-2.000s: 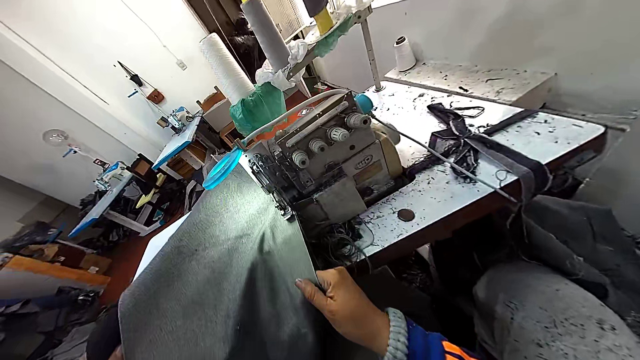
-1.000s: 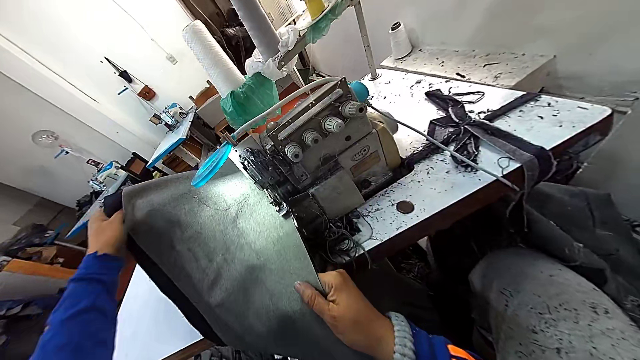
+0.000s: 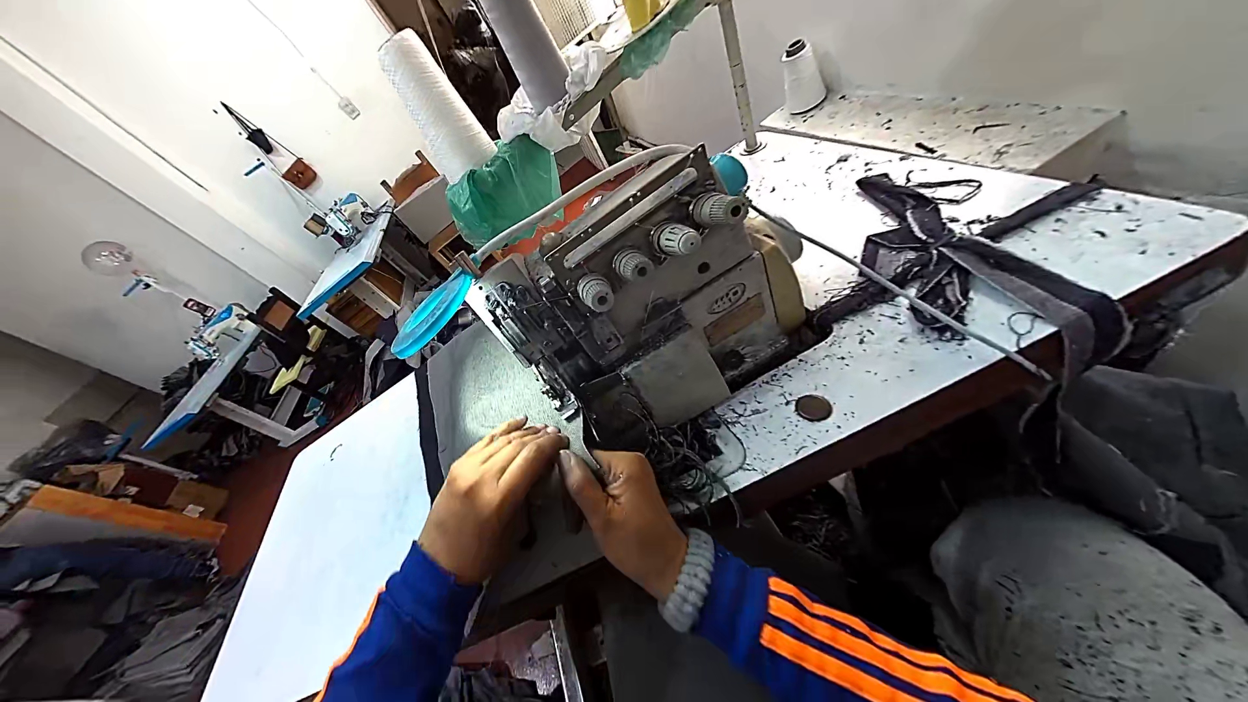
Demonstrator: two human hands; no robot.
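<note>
An overlock sewing machine [image 3: 673, 292] with several tension dials stands on the white table. Dark grey fabric [image 3: 492, 385] lies at its needle and presser foot area, with its near part hanging over the table's front edge. My left hand [image 3: 497, 492] presses flat on the fabric just in front of the presser foot. Right beside it, my right hand [image 3: 629, 512] pinches the fabric's edge between thumb and fingers. The two hands almost touch. Tangled thread trimmings [image 3: 682, 463] hang by the machine, to the right of my right hand.
Dark fabric strips [image 3: 936, 234] lie on the lint-strewn table [image 3: 877, 375] at right, crossed by a thin rod [image 3: 907, 297]. Large thread cones [image 3: 436, 102] stand behind the machine, a small cone [image 3: 802, 78] at the back. Other sewing tables [image 3: 346, 263] and fabric piles [image 3: 127, 634] are at left.
My left hand has come from the fabric's far left side to the front of the presser foot, beside my right hand. The fabric, spread broadly leftward before, now shows a smaller area at the machine.
</note>
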